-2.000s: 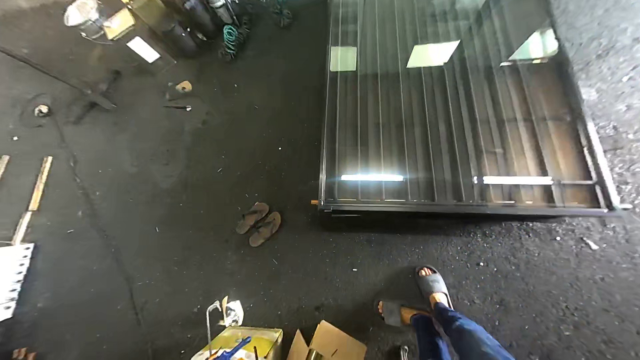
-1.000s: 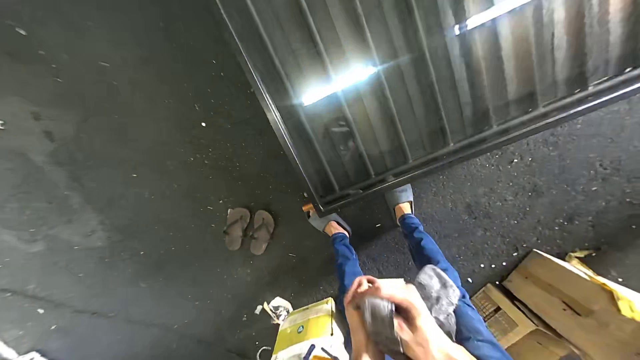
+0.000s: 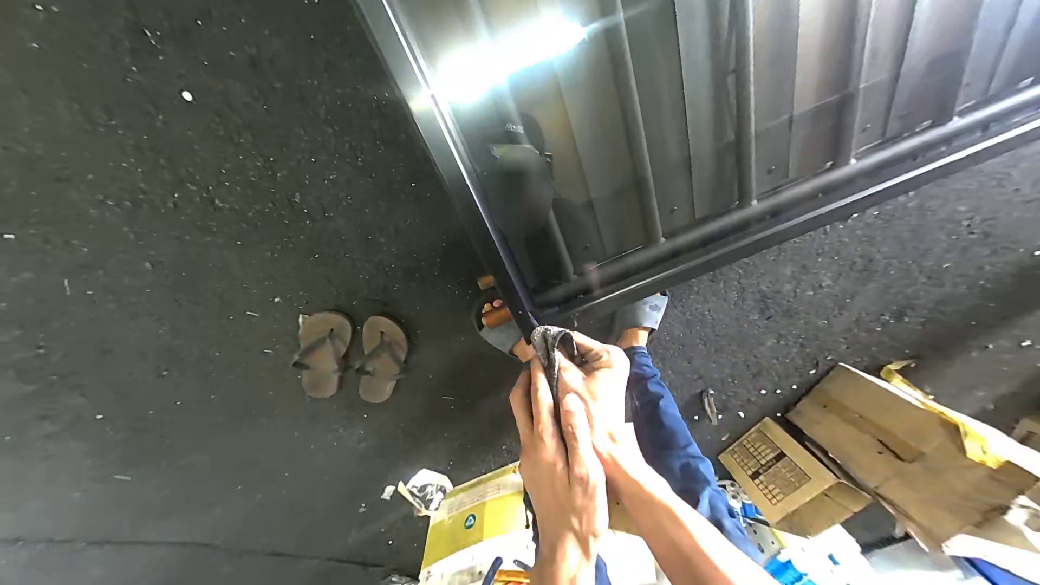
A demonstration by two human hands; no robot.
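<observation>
Both hands meet at the near corner of a glass panel in a dark metal frame (image 3: 780,223). A grey cloth (image 3: 554,340) is pinched between them, its top edge at the frame corner. My left hand (image 3: 556,455) lies along the cloth's left side, fingers pointing at the corner. My right hand (image 3: 597,386) grips the cloth from the right, its fingers folded around it. The palms and part of the cloth are hidden. Through the glass, ribbed panels and bright light reflections show.
Brown flip-flops (image 3: 323,355) lie on the dark floor at left. A yellow and white box (image 3: 479,516) sits by my legs, cardboard (image 3: 902,447) at lower right. An orange-brown block (image 3: 496,317) is under the frame corner, beside my sandalled foot (image 3: 504,331).
Both hands have moved up from near my lap to the frame corner, with the cloth between them. The view has come closer to the corner since the oldest frame.
</observation>
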